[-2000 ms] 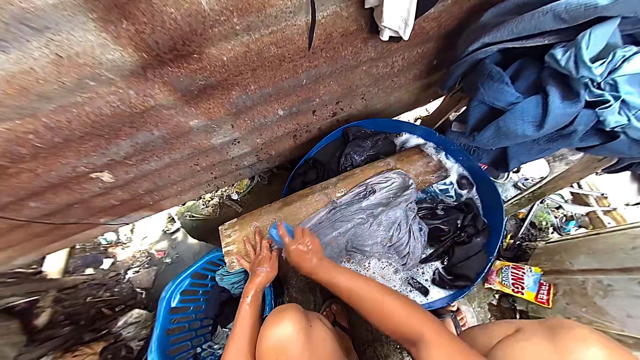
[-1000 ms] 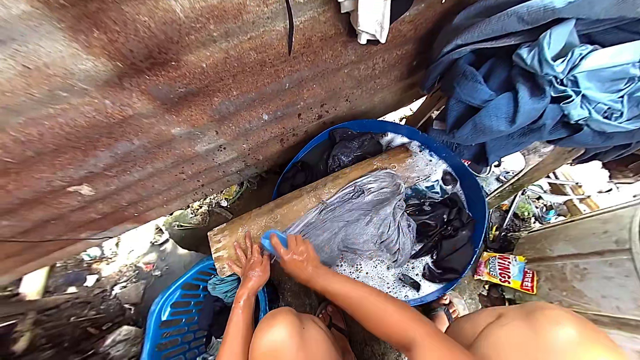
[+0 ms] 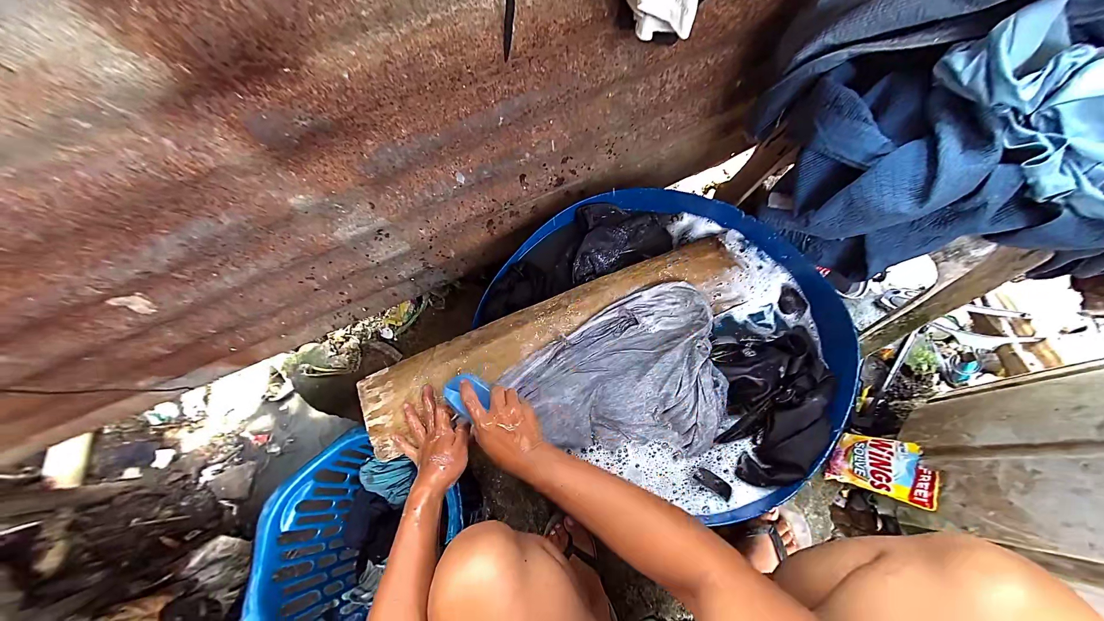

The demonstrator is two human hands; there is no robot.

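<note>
A wooden board [image 3: 552,323] slants across a round blue tub [image 3: 849,345] of suds and dark wet clothes [image 3: 780,397]. Wet grey cloth [image 3: 634,371] lies spread on the board. My right hand [image 3: 507,427] grips a blue object [image 3: 467,394], perhaps a brush or soap bar, at the cloth's near left end. My left hand [image 3: 440,448] rests with spread fingers on the board's lower left end, close beside the blue object. What lies under my right palm is hidden.
A blue slotted plastic basket [image 3: 302,517] holding clothes stands below the board's left end. A rusty corrugated metal sheet [image 3: 285,172] rises behind the tub. Blue clothes [image 3: 897,164] hang at the upper right. A Wings detergent packet [image 3: 884,470] lies right of the tub.
</note>
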